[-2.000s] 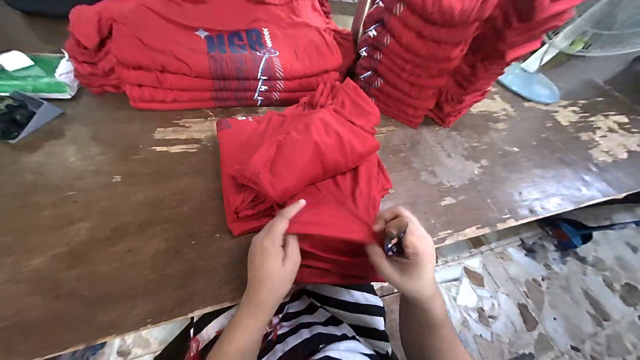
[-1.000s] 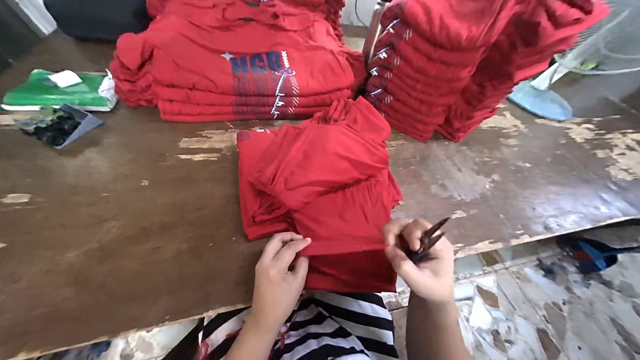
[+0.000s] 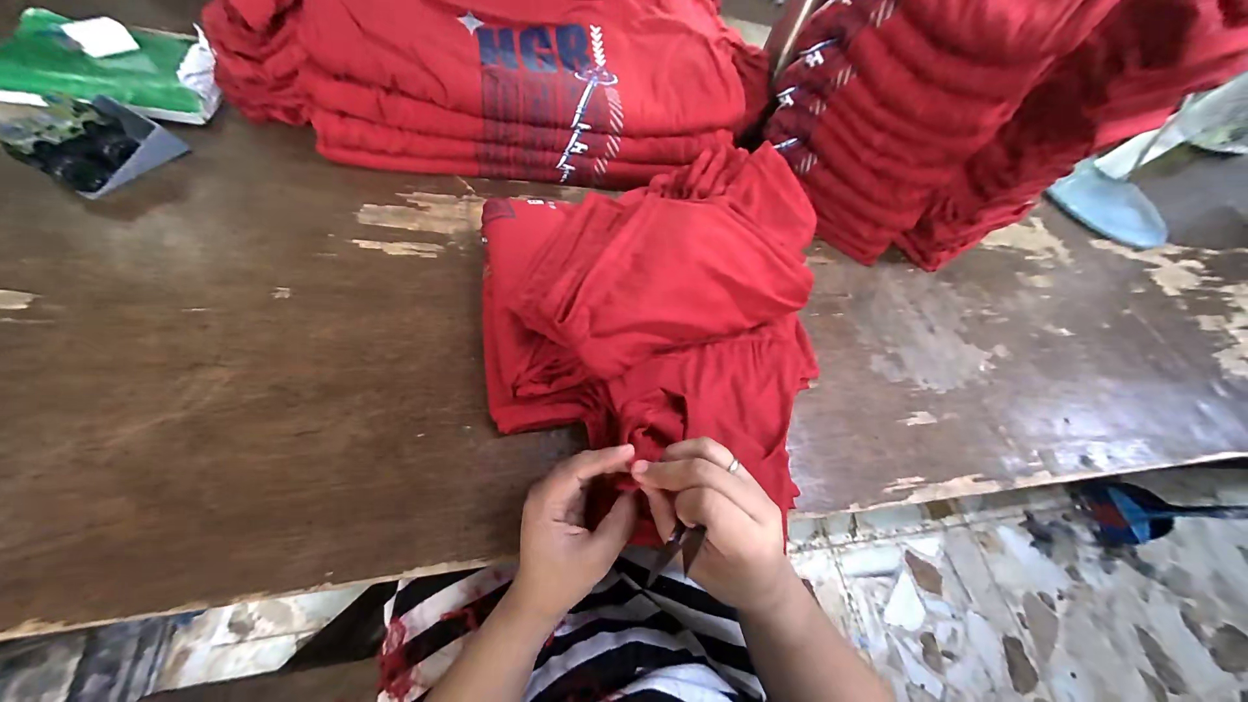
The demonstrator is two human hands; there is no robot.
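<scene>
A loose red garment (image 3: 673,283) lies bunched over folded red garments (image 3: 505,331) near the table's front edge. My left hand (image 3: 570,526) pinches the lower part of the red cloth between thumb and fingertips. Close beside it, my right hand (image 3: 717,517) pinches the same cloth, its fingertips almost touching the left ones. Small dark thread snips (image 3: 680,551) are held in my right palm, blades pointing down toward my body. The exact bit of cloth between the fingertips is partly hidden.
Folded red printed shirts (image 3: 409,107) are stacked at the back, with taller red stacks (image 3: 897,117) at the back right. A green packet (image 3: 107,68) and a small grey box (image 3: 146,146) lie at the back left. A light blue fan base (image 3: 1111,205) stands right on the worn wooden table (image 3: 244,390).
My hands have come together at the cloth's lower part, which is now gathered up. The snips, pointing up and away a second ago, now point down.
</scene>
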